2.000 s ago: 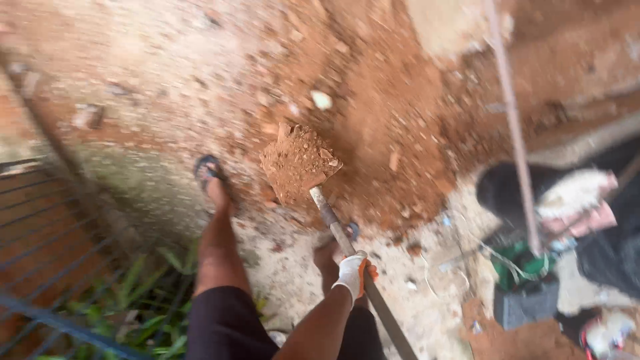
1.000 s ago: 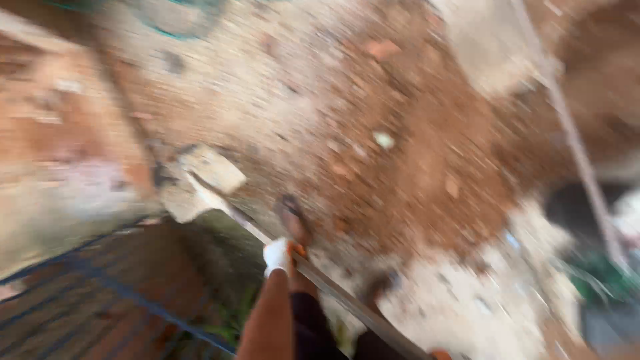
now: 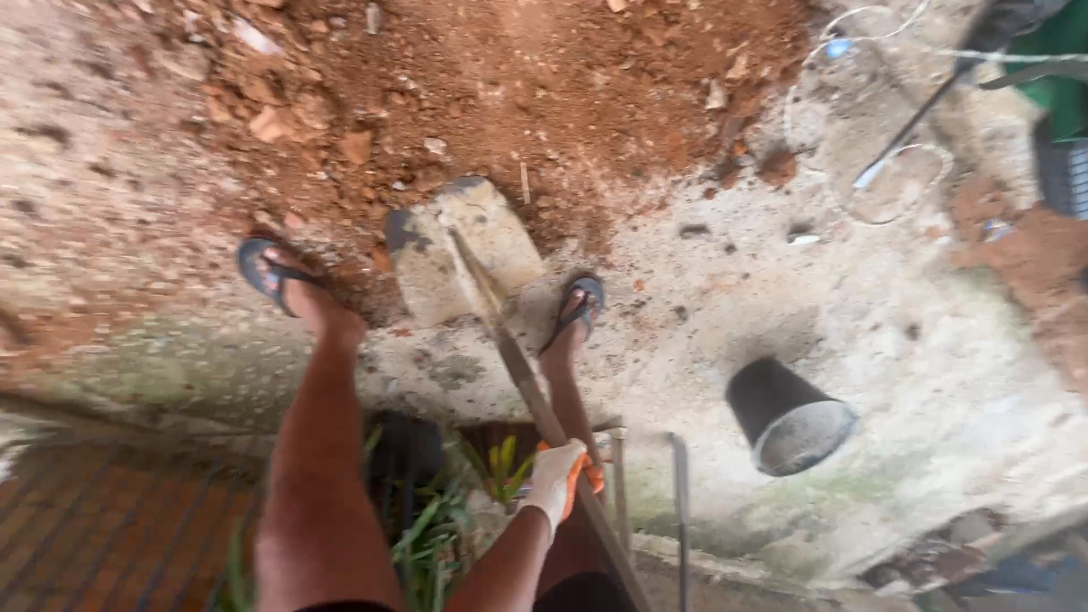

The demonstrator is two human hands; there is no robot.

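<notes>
My left hand (image 3: 561, 480), in a white and orange work glove, is closed around the wooden shaft (image 3: 531, 391) of a shovel. The shaft slants from the lower right up to a broad, pale, crusted metal blade (image 3: 501, 238) with a dark worn corner. No heap of soil lies on the blade, which is at the near edge of a reddish-brown soil pile (image 3: 510, 93), between my two feet in flip-flops. The shaft runs out of the frame at the bottom. My right hand is not in view.
A black bucket (image 3: 769, 399) lies tipped on the pale ground at the right. Upper right are a loose white cord (image 3: 943, 170) and a green item (image 3: 1050, 93). Below are leafy plants (image 3: 425, 527), a metal grille (image 3: 110, 527) at the left and two upright poles (image 3: 682, 518) near the shaft.
The blade carried soil two seconds ago and was bare, off to the left, one second ago. Now it is back at the soil pile's edge. My right glove, glimpsed low earlier, has left view.
</notes>
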